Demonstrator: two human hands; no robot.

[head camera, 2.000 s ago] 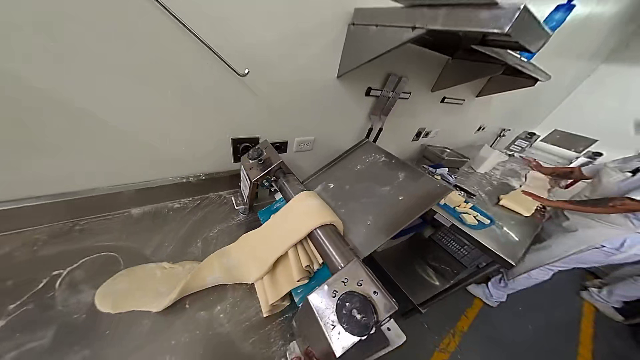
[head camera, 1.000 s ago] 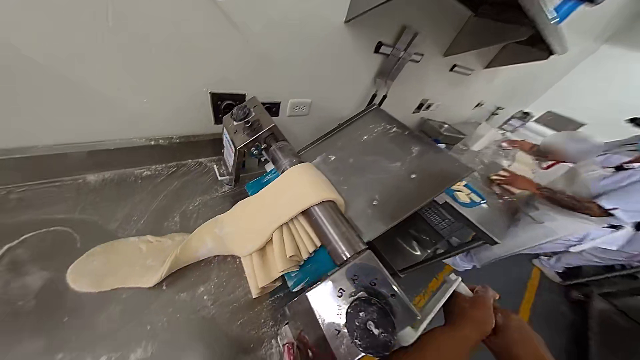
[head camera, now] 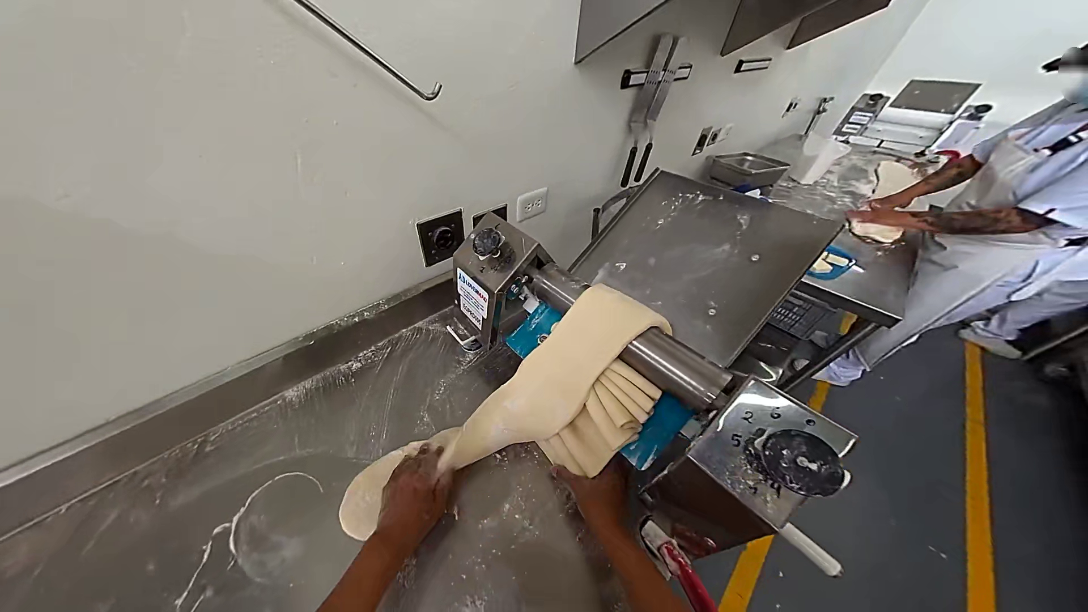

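Note:
A long sheet of dough point(head camera: 544, 387) lies over the steel roller point(head camera: 680, 367) of a dough sheeter, its rounded end flat on the floured steel table. My left hand point(head camera: 416, 491) rests on the dough near that end, where the sheet narrows and twists; whether the fingers grip it is unclear. Under the roller the dough hangs in stacked folds point(head camera: 599, 425). At the lower edge of these folds is my right hand point(head camera: 595, 493), touching them, its fingertips partly hidden. A blue scraper plate point(head camera: 659, 432) shows beneath the roller.
The sheeter's dial housing point(head camera: 765, 450) stands right of my right hand, with a white-tipped lever point(head camera: 812, 551) and a red handle point(head camera: 687, 578) below. A sloped steel tray point(head camera: 697, 255) lies behind the roller. A co-worker's hands point(head camera: 884, 212) handle dough at the far right table.
Both my hands are now at the dough; one second ago they were together beside the dial housing, at a white-ended lever. The view has shifted.

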